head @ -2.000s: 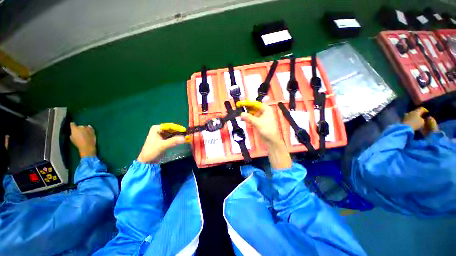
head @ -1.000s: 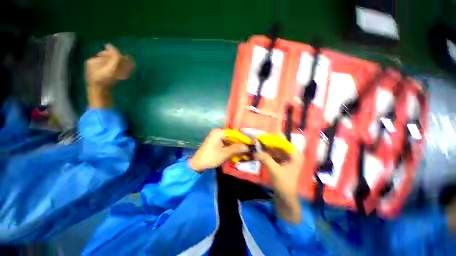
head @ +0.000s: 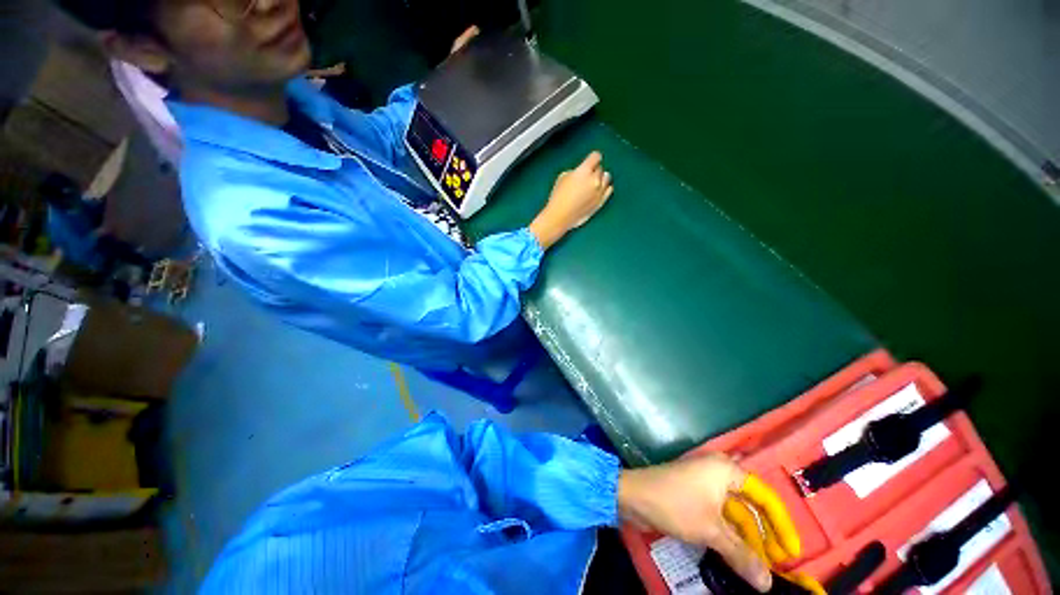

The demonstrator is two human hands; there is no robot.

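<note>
My left hand (head: 697,511), with yellow finger cots, is low over the near corner of the red-orange compartment tray (head: 831,511). Its fingers close on a black smartwatch (head: 723,576), partly hidden and cut off by the bottom edge. A yellow sliver beside it at the bottom edge may be a finger of my right hand; the rest of that hand is out of the picture. In the tray, one open smartwatch (head: 893,437) lies on a white slip (head: 866,471), and another (head: 933,558) lies in the neighbouring pocket.
A green mat (head: 686,302) runs up from the tray. A digital scale (head: 500,116) with a red display stands at its far end. A person in a blue smock (head: 337,233) sits at the left, one hand (head: 575,198) on the mat. Brown cartons (head: 122,360) are at far left.
The view has swung left towards the neighbour and the scale. The tray has shifted to the lower right of the picture, and most or all of my right hand has left it.
</note>
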